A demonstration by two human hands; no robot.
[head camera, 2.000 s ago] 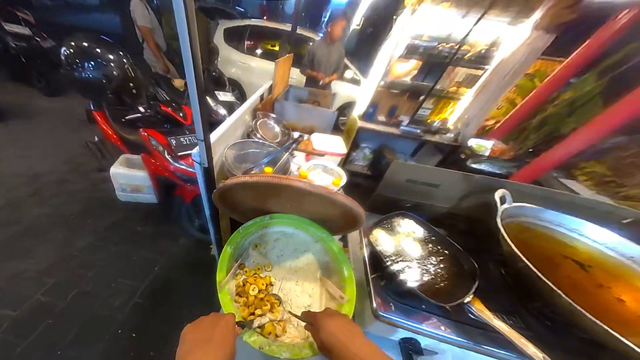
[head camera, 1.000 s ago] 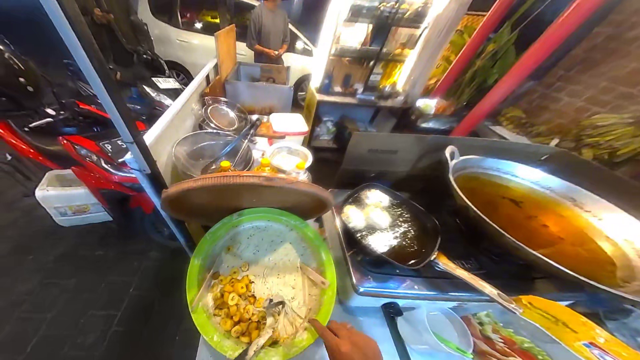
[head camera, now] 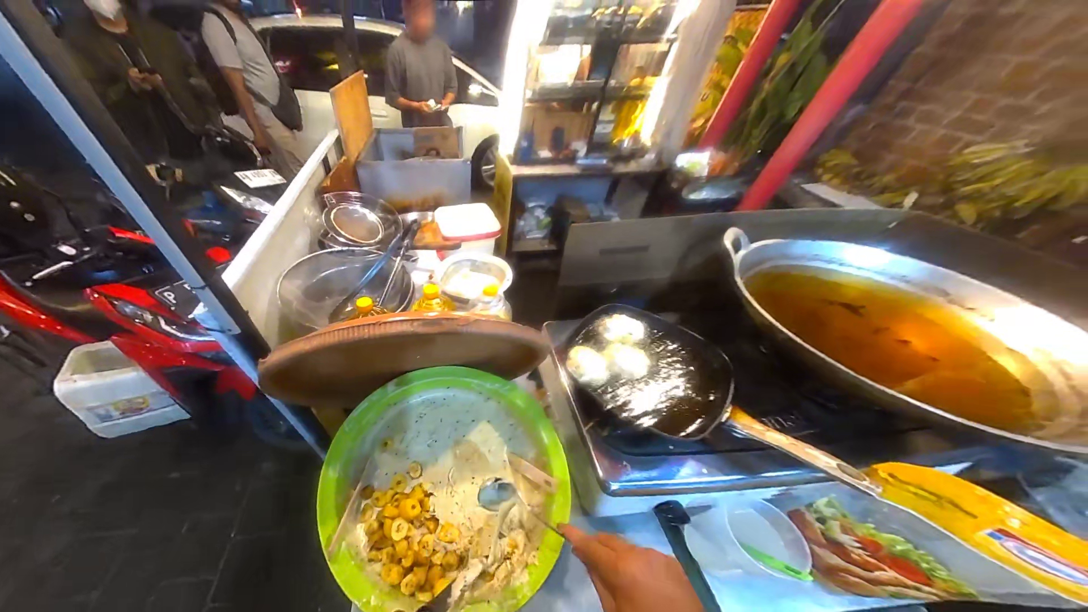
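Note:
My right hand (head camera: 633, 569) grips the handle of a metal spoon (head camera: 496, 493), its bowl over the batter in a green-rimmed basin (head camera: 557, 442). Sliced banana-like pieces (head camera: 408, 531) lie heaped at the left of the batter. A second utensil (head camera: 442, 595) leans in the basin at the bottom edge. My left hand is not visible. Beside the basin, a dark square frying pan (head camera: 722, 365) with a wooden handle holds oil and several pale frying pieces (head camera: 608, 348) on the stove (head camera: 637, 484).
A large wok (head camera: 748, 297) of oil stands right. Behind the basin are a round woven tray (head camera: 408, 353), oil bottles (head camera: 432, 299) and a wire strainer (head camera: 297, 293). A black-handled utensil (head camera: 684, 544) and clear bowl (head camera: 765, 540) lie before the stove. People (head camera: 421, 72) stand beyond, near a motorcycle (head camera: 144, 331).
Two seconds ago both hands were at the basin; the left has since gone from view. The right hand keeps hold of the spoon. The view has swung right.

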